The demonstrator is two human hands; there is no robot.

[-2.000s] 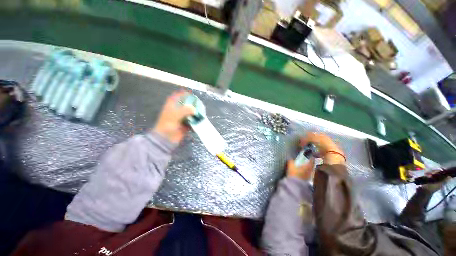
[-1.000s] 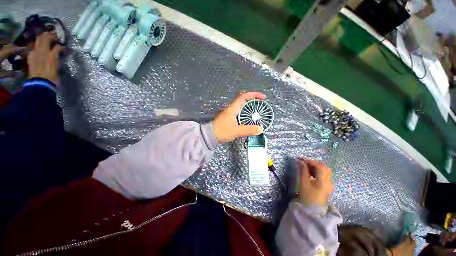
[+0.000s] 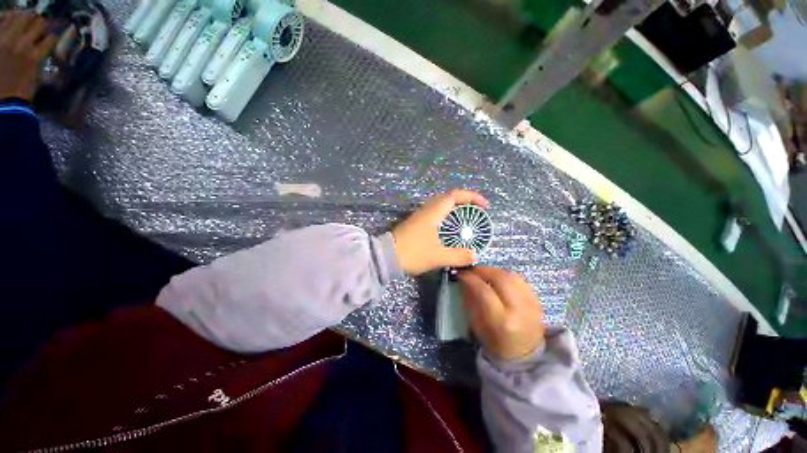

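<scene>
A mint-green handheld fan [image 3: 450,310] is held over the bubble wrap, its round spoked head up and its handle towards me. My left hand [image 3: 429,235] grips the fan head from the left, thumb and fingers around its rim. My right hand [image 3: 503,310] is at the neck just below the head, fingertips pinched together there. Small dark bits show at the neck. The right fingers hide whether they hold a part. The right hand also covers part of the handle. The screwdriver is not visible.
A row of mint-green fans [image 3: 212,55] lies at upper left. Small metal fittings [image 3: 607,228] and green pieces [image 3: 578,245] lie at right. A beige strip [image 3: 298,189] is on the bubble wrap [image 3: 354,150]. Another person's hand [image 3: 19,55] shows at left. A green conveyor [image 3: 611,133] runs behind a metal post.
My right hand has moved left and up onto the fan's neck; it was apart from the fan a second ago. The left hand and fan have shifted slightly down and right in view.
</scene>
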